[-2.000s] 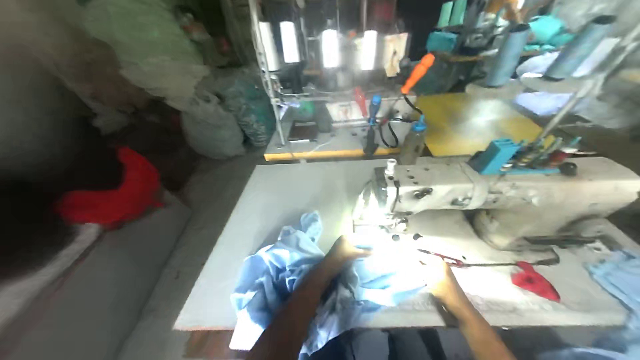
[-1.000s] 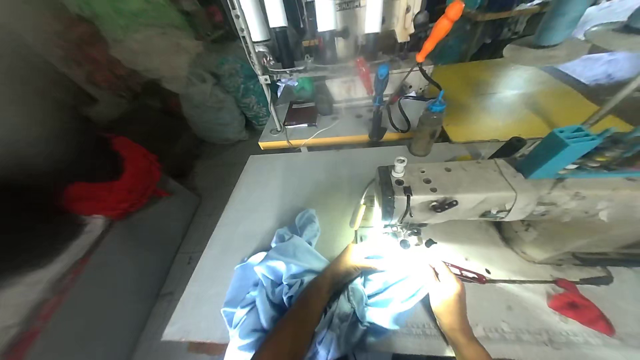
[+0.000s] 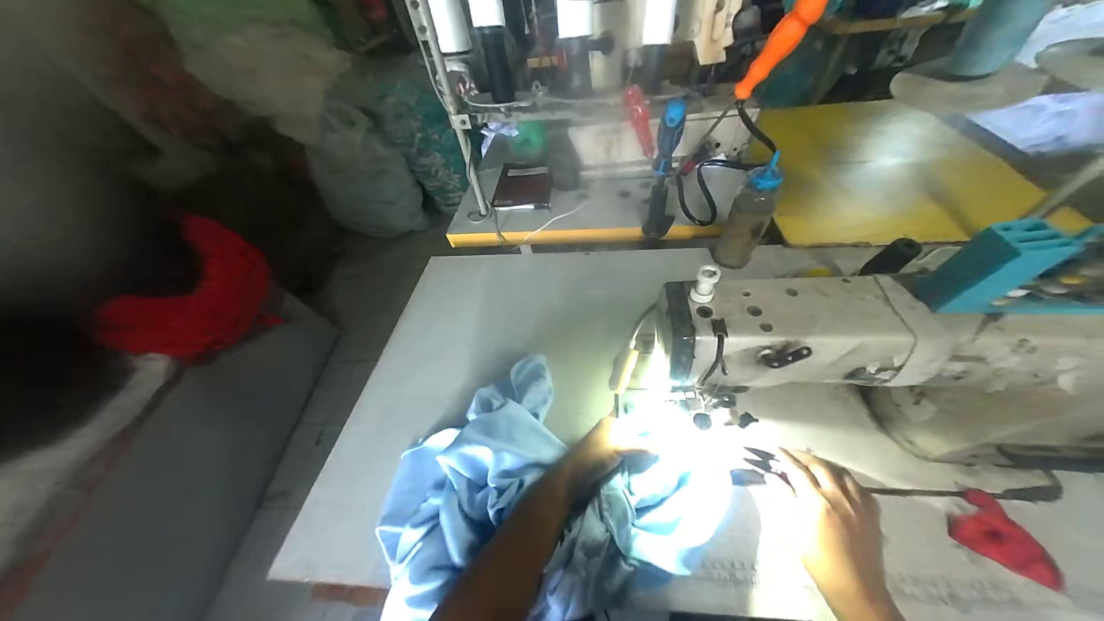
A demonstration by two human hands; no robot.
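Note:
A light blue cloth (image 3: 492, 466) lies bunched on the sewing machine table, its right part under the needle area of an industrial sewing machine (image 3: 793, 332). My left hand (image 3: 599, 448) rests on the cloth just left of the presser foot; glare hides its fingertips, so its grip is unclear. Right of the cloth, my right hand (image 3: 824, 500) has its fingers at small dark thread snips (image 3: 766, 466); whether they are gripped is hard to tell. The lamp's glare washes out the needle and the stitching spot.
A red cloth scrap (image 3: 1005, 539) lies at the right. Behind the machine stand a bottle with a blue cap (image 3: 749, 216) and a teal tray (image 3: 1005, 267). Screwdrivers (image 3: 669, 138) hang by the rear table. At the left, a person in red (image 3: 198, 293) is partly visible.
My right hand has come away from the cloth to the snips at its right. My left hand stays on the cloth beside the needle area. The view has moved closer to the machine.

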